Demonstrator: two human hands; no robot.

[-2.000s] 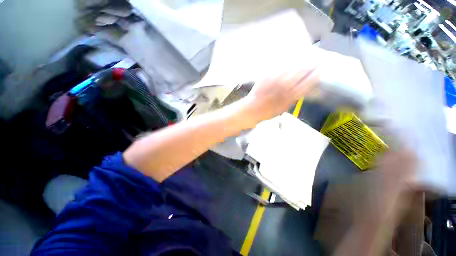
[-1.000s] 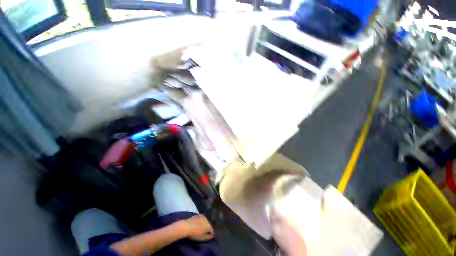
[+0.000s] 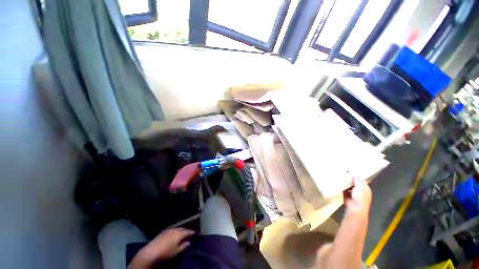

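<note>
Pale flat cover pieces [image 3: 325, 152] lie stacked at the right, over beige folded covers [image 3: 281, 176]. My right hand [image 3: 360, 194] is at the near right corner of the pale pieces, its fingers on their edge. My left hand [image 3: 167, 244] rests on my lap, fingers loosely curled and apart, with nothing seen in it. The red suction trimmer head [image 3: 185, 177] points left in front of my lap, with its shiny blue neck [image 3: 210, 166] and grey ribbed hose [image 3: 248, 194] behind. A beige piece [image 3: 283, 244] lies below the stack, partly hidden by my right forearm.
Black bags [image 3: 126, 181] lie behind and left of the trimmer. A green-grey curtain [image 3: 100, 79] hangs at left beside windows. A white shelf [image 3: 367, 100] with a blue crate [image 3: 420, 71] stands at back right. A yellow line [image 3: 407, 197] crosses the floor. A yellow crate's edge shows at bottom right.
The view has turned left and up. My right hand has come into view at the pale stack's corner. My left hand stays on my lap. The yellow crate has nearly left the picture.
</note>
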